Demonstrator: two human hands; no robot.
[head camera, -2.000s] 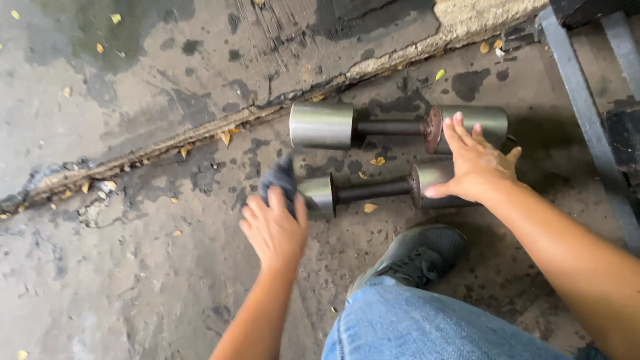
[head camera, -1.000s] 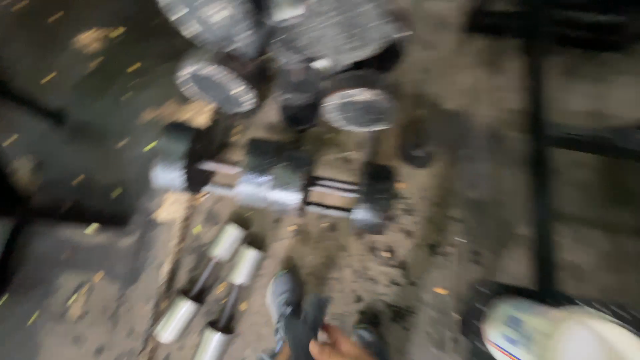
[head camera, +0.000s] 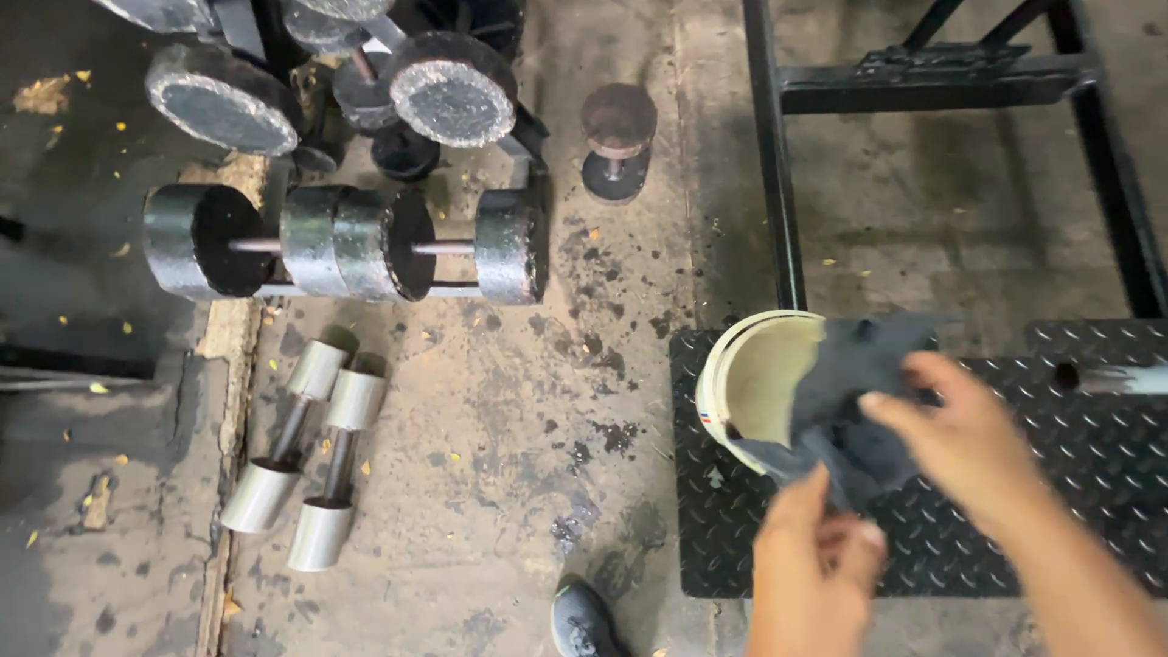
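A dark grey cloth (head camera: 853, 411) is stretched between my two hands over the right part of a cream plastic bucket (head camera: 771, 374). My left hand (head camera: 817, 547) pinches its lower edge near the bucket's rim. My right hand (head camera: 954, 433) grips its right side, with thumb and finger on the fabric. The bucket stands on a black diamond-plate mat (head camera: 748, 538); the cloth hides part of its opening. Two dumbbells with silvery cylindrical heads, one on the left (head camera: 262, 495) and one beside it (head camera: 321, 534), lie side by side on the concrete floor.
Black dumbbells (head camera: 315, 242) rest on a rack at the upper left, with more round-headed ones (head camera: 452, 91) above. A small dumbbell (head camera: 619, 119) stands on the floor. A black steel frame (head camera: 931, 91) rises behind the mat. My shoe (head camera: 584, 620) is at the bottom.
My hands were at the silvery dumbbells two seconds ago, the left one with a dark cloth. Now both hold the cloth at the bucket. The view has swung widely to the right.
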